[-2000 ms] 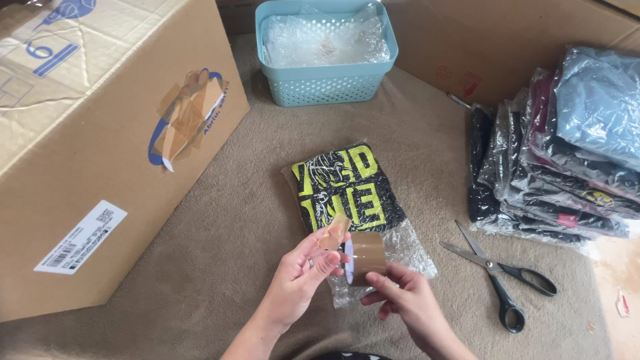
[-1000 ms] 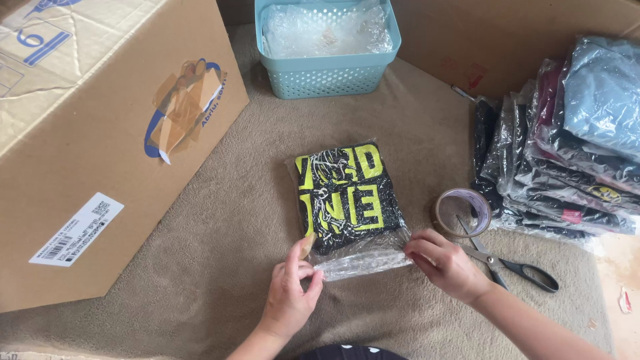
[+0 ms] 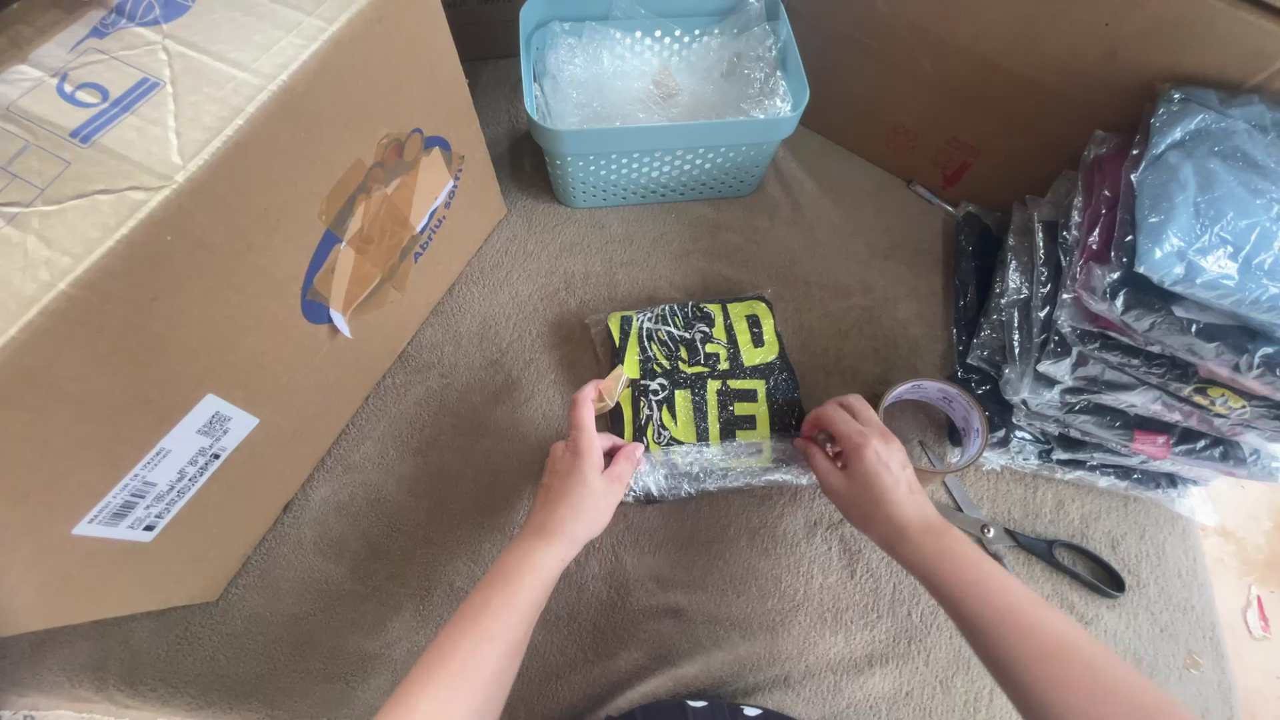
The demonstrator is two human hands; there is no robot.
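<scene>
A folded black garment with yellow lettering [image 3: 705, 375] lies in a clear plastic bag on the brown cloth. The bag's near end [image 3: 720, 472] is folded up over the garment's lower edge. My left hand [image 3: 585, 470] pinches the fold's left corner, and a piece of brown tape [image 3: 610, 390] sticks to its index fingertip. At the right corner, my right hand [image 3: 860, 465] grips the plastic between thumb and fingers. A roll of packing tape [image 3: 975, 425] rests just beyond my right hand, overlapping the tip of black-handled scissors [image 3: 1000, 535].
A large cardboard box [image 3: 380, 90] stands at the left. At the back is a blue perforated plastic basket [image 3: 660, 165] holding clear plastic bags [image 3: 650, 85]. Several bagged garments [image 3: 1215, 220] are stacked at the right, before another cardboard box [image 3: 960, 90]. A pen-like object [image 3: 932, 197] lies behind the stack.
The tape roll, held in my right hand two seconds ago, now lies by the scissors. Both hands have moved to the bag's near end, which was flat and is now folded up toward the lettering.
</scene>
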